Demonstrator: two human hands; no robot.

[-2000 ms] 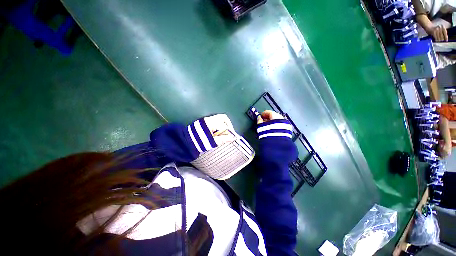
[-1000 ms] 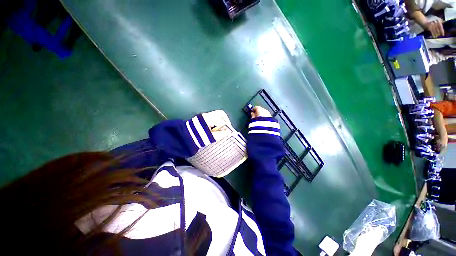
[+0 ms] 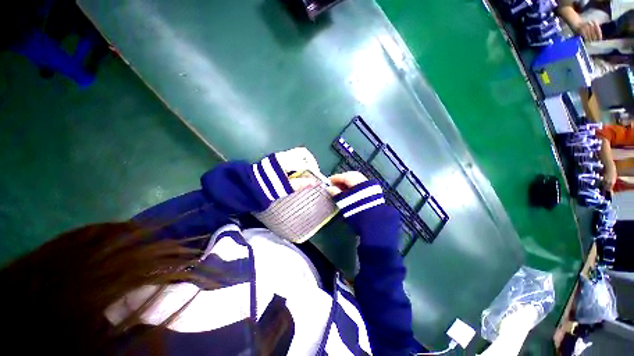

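Note:
My left hand [image 3: 300, 182] holds the pale pad sheet [image 3: 297, 214], marked with fine lines, close to my chest. My right hand [image 3: 345, 182] is at the sheet's upper right edge, fingertips together; whether a pad is between them is too small to tell. Black plastic frames [image 3: 394, 167] lie in an overlapping row on the green bench, just beyond my right hand. Small white squares [image 3: 345, 145] sit in a short row on the strip at the far left end of the frames. My right sleeve hides part of the lower frames.
A black tray [image 3: 314, 7] is at the top edge. A clear plastic bag [image 3: 518, 299] with white material and a white square adapter [image 3: 461, 333] with cable lie lower right. A round black object [image 3: 545, 191] rests on the brighter green strip. Other workers' arms [image 3: 606, 163] show across the line.
My right hand has moved from the frame's far left end back to the sheet in my left hand. The white squares on the frame are now uncovered.

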